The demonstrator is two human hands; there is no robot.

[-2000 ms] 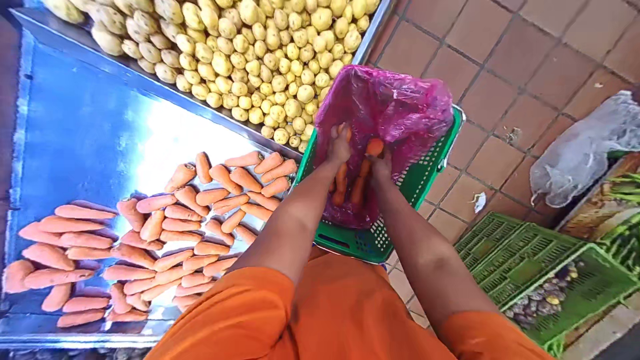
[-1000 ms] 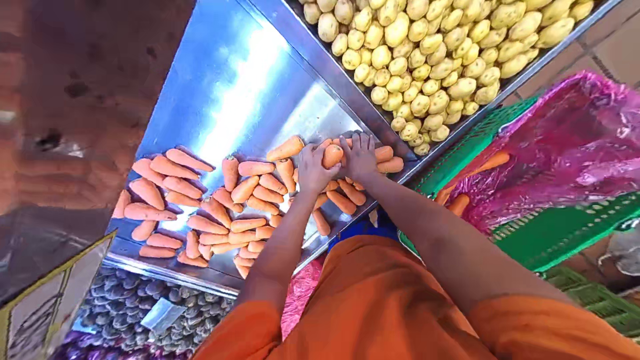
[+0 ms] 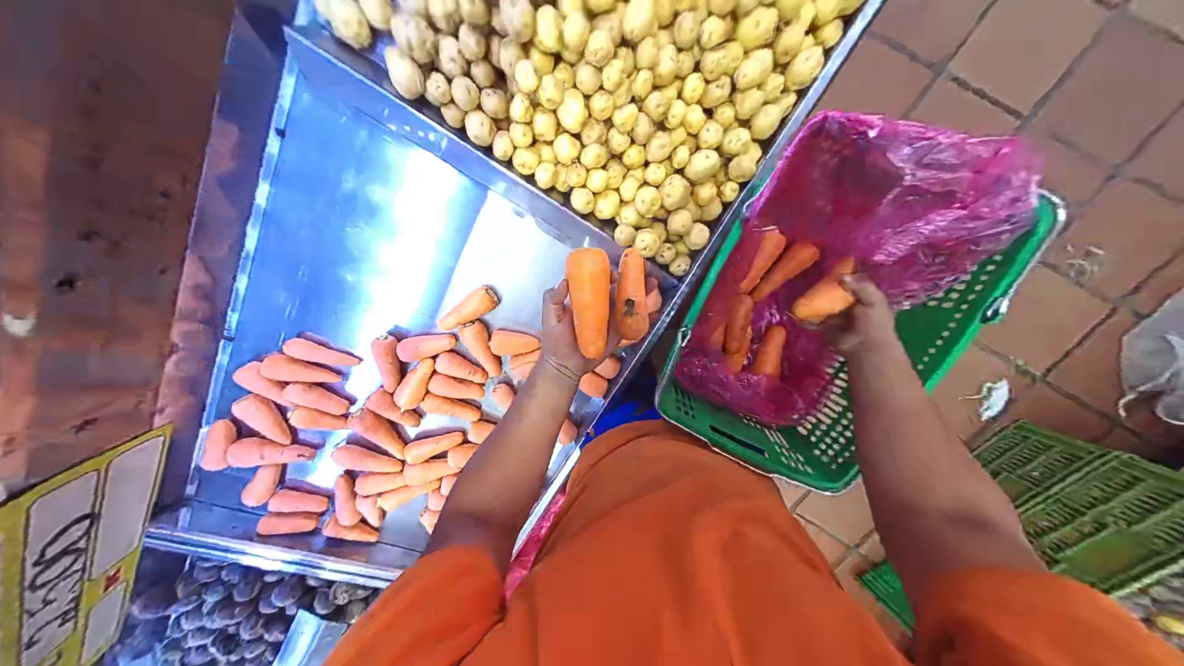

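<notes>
My left hand point(image 3: 562, 338) is over the right side of the metal display tray point(image 3: 324, 213), shut on two carrots point(image 3: 589, 301) that stand side by side. Below and left of it lie several loose carrots point(image 3: 453, 387). My right hand point(image 3: 865, 319) grips another carrot point(image 3: 823, 294) above the green plastic basket point(image 3: 939, 342). A crinkled pink plastic bag point(image 3: 888, 194) lines that basket, with several carrots point(image 3: 740, 324) inside it, left of my right hand.
Potatoes point(image 3: 601, 102) fill the bin beyond a metal divider. Dark produce point(image 3: 250, 601) and a yellow-framed sign point(image 3: 83, 546) are at lower left. Green crates point(image 3: 1082, 499) stand at lower right on the tiled floor, below a clear plastic bag point(image 3: 1156, 356).
Both hands were together on the carrots in the tray a second ago. My right hand is now over the basket with a carrot, and my left hand holds two carrots up. The view has swung right.
</notes>
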